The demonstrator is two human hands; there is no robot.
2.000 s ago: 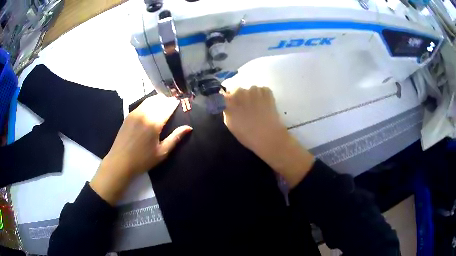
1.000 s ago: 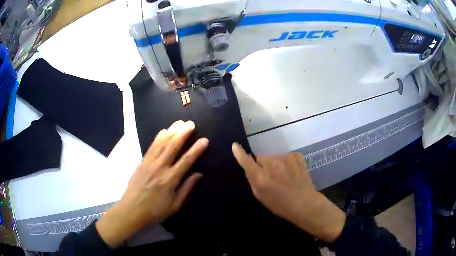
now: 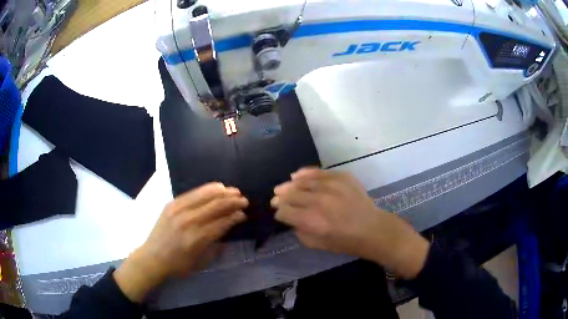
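A black fabric piece (image 3: 205, 159) lies on the white machine bed under the lit orange presser foot (image 3: 230, 126) and reaches to the table's front edge. My left hand (image 3: 193, 227) is on its near left part, fingers bent together. My right hand (image 3: 330, 212) is on its near right part, fingertips pinched at the cloth. Both hands are slightly blurred, with a small gap between them. A pointed dark end of cloth shows below the gap. The needle tip is too small to tell.
The white sewing machine (image 3: 398, 68) spans the top right. Two black cut panels (image 3: 93, 134) overlap at left. A blue basket (image 3: 7, 103) stands at the left edge. A ruler strip (image 3: 448, 180) runs along the front edge. Pale cloth (image 3: 545, 137) hangs at right.
The fabric has moved away from me under the foot, and its near end now shows by the front edge. Both hands have drawn closer together near that end, away from the foot.
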